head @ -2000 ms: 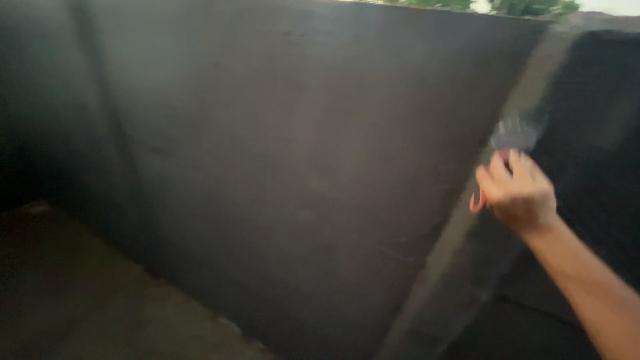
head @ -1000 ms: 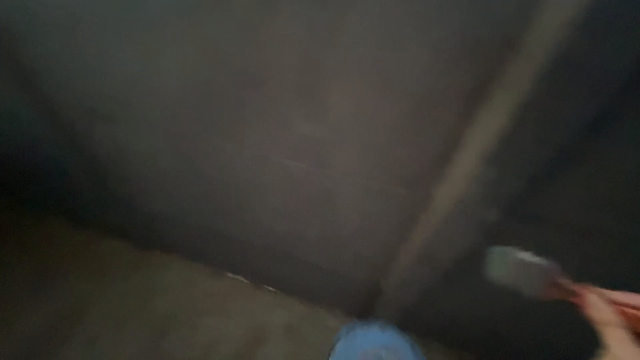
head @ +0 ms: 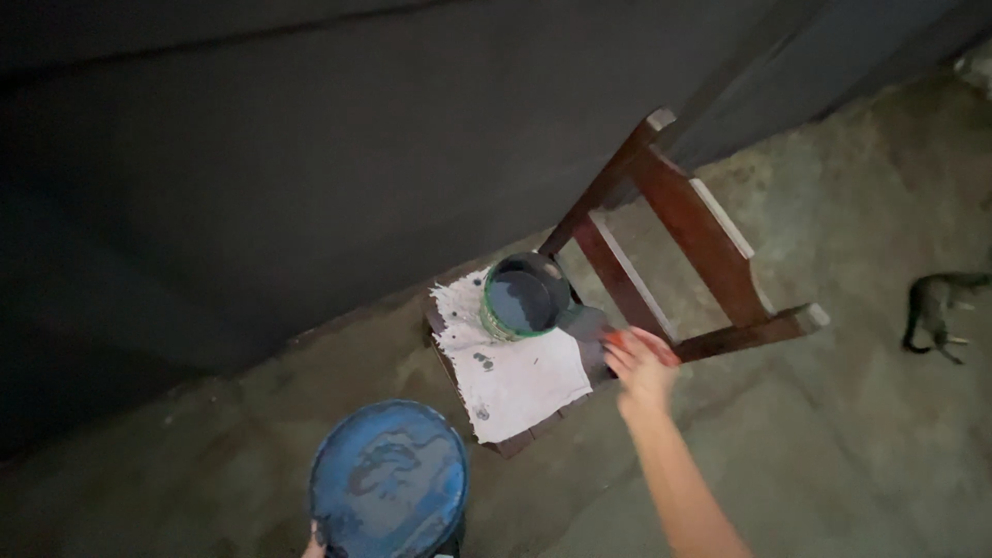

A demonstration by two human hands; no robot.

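Observation:
My right hand (head: 642, 363) is closed on the orange-red handle of a paintbrush (head: 585, 322), its dark bristles beside the rim of a green paint bucket (head: 493, 310). Dark grey paint lies inside the bucket, which stands on a paint-spotted white cloth (head: 519, 387) over the seat of a wooden chair (head: 697, 240). At the bottom, the fingers of my left hand (head: 314, 542) touch the edge of a round blue lid (head: 387, 473) smeared with grey paint; the lid sits at the top of a container, and the rest of that hand is out of view.
A dark painted wall (head: 349, 170) runs behind the chair, meeting the concrete floor (head: 814, 434) along a slanting line. On the floor at the far right is a cat (head: 934, 310), partly cut off by the frame. A pale object (head: 976, 70) shows at the upper right edge.
The brush, earlier against a strip of the wall, has left it and is now beside the bucket. The view has swung down to the chair and floor. My left hand's fingers have appeared.

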